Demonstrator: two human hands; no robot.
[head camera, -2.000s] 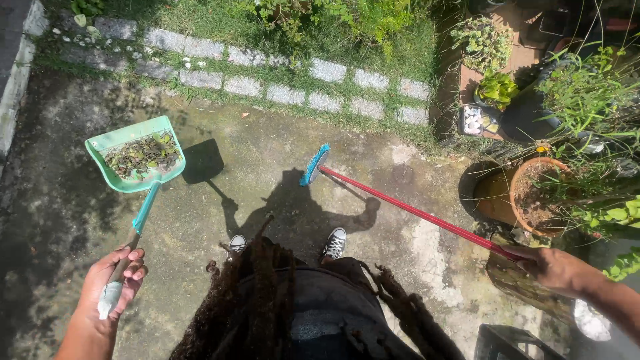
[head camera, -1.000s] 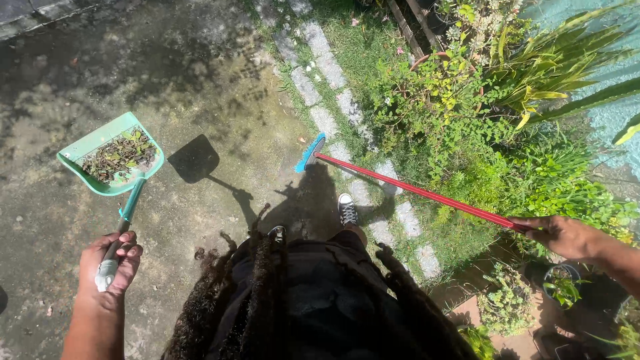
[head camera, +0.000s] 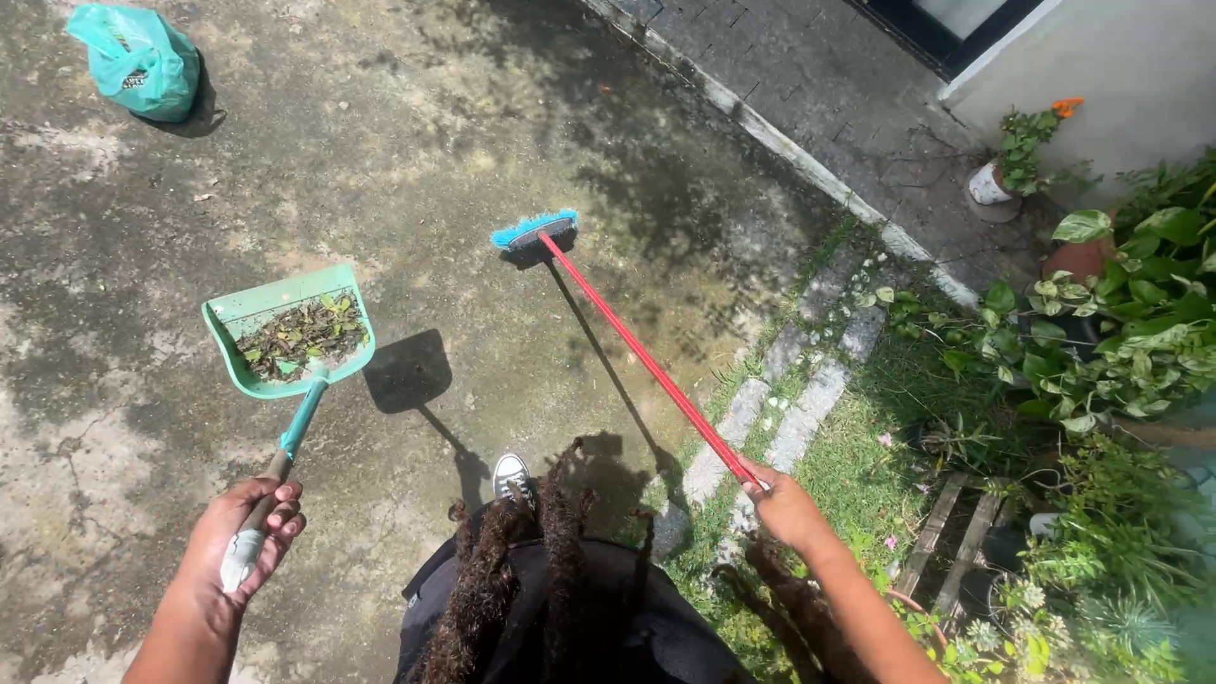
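Observation:
My left hand (head camera: 249, 537) grips the handle of a green long-handled dustpan (head camera: 365, 353), which is off the ground with its shadow to the right. Dry and green leaves with bits of debris (head camera: 302, 334) lie in the pan. In my right hand (head camera: 784, 503) is the end of a red broom handle (head camera: 646, 359). The broom head (head camera: 537, 234), with blue bristles, is up and left of that hand, over the concrete; whether it touches the ground I cannot tell.
A green plastic bag (head camera: 152, 71) with contents stands on the concrete at the upper left. A raised curb (head camera: 788, 152) crosses the upper right, near a potted plant with an orange flower (head camera: 1021, 157). Stone pavers (head camera: 807, 413), grass, dense plants and wooden slats (head camera: 936, 532) lie to the right.
The view has turned a great deal. The green bag and the doorway edge have come into view. Both hands still hold the dustpan and broom, and the broom now points more forward.

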